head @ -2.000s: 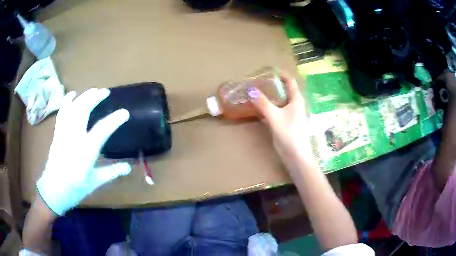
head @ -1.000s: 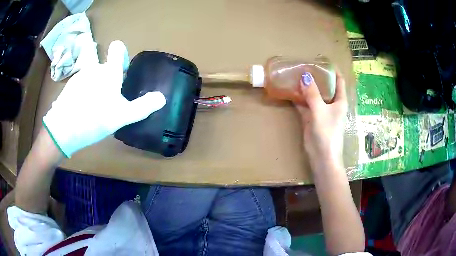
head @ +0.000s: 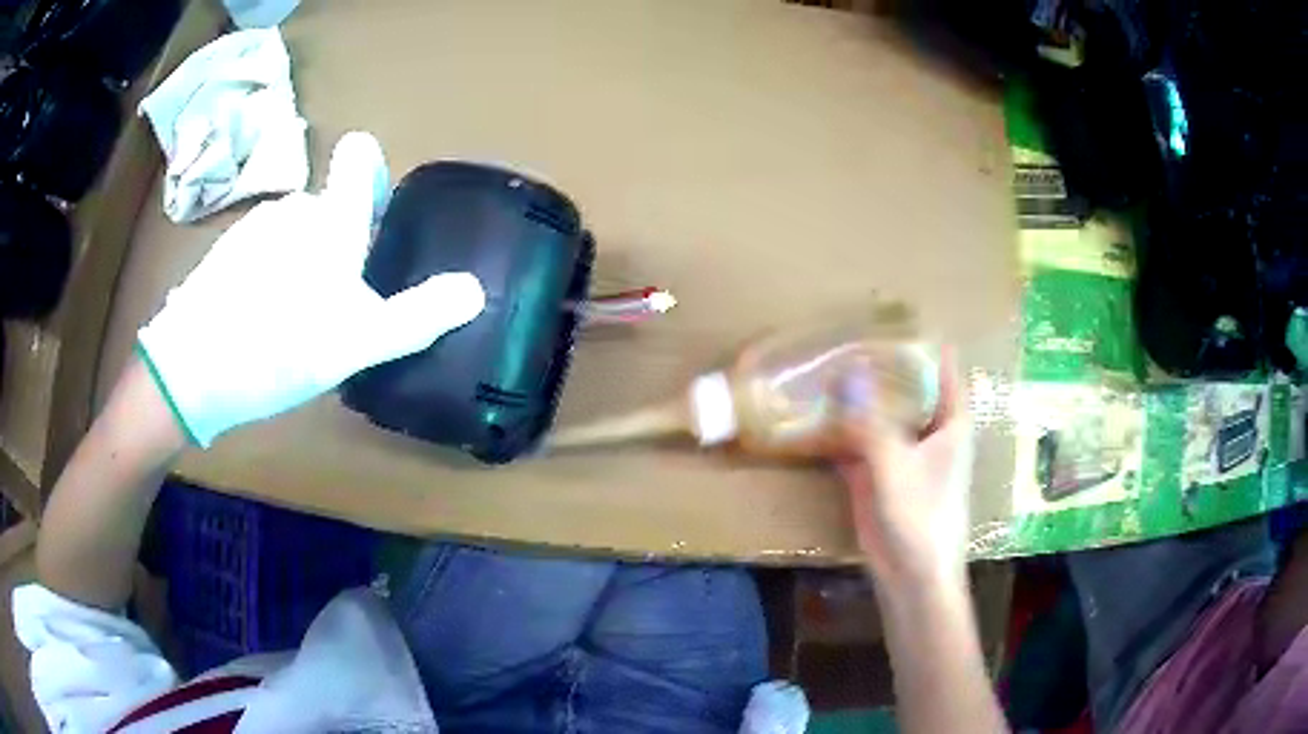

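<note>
A black speaker housing (head: 481, 308) lies on the brown cardboard, left of centre. Lead wires (head: 624, 304) with a small white plug stick out from its right side. My gloved left hand (head: 309, 294) grips the housing from the left, with a finger and the thumb on it. My bare right hand (head: 904, 466) holds the glue bottle (head: 811, 394) on its side, blurred. The bottle's nozzle points left and its tip is at the housing's lower right corner; blur hides whether they touch.
A crumpled white rag (head: 233, 126) lies upper left. Black parts (head: 1219, 158) are heaped at right beside green printed cardboard (head: 1119, 430). Black bodies (head: 65, 129) stand at far left. A purple-blue crate (head: 215, 566) is below the bench edge. Another person's pink sleeve (head: 1219, 667) shows lower right.
The nozzle tip has moved from the housing's upper right side down to its lower right corner. Earlier, the wires hung from the housing's near side; the housing has since been turned.
</note>
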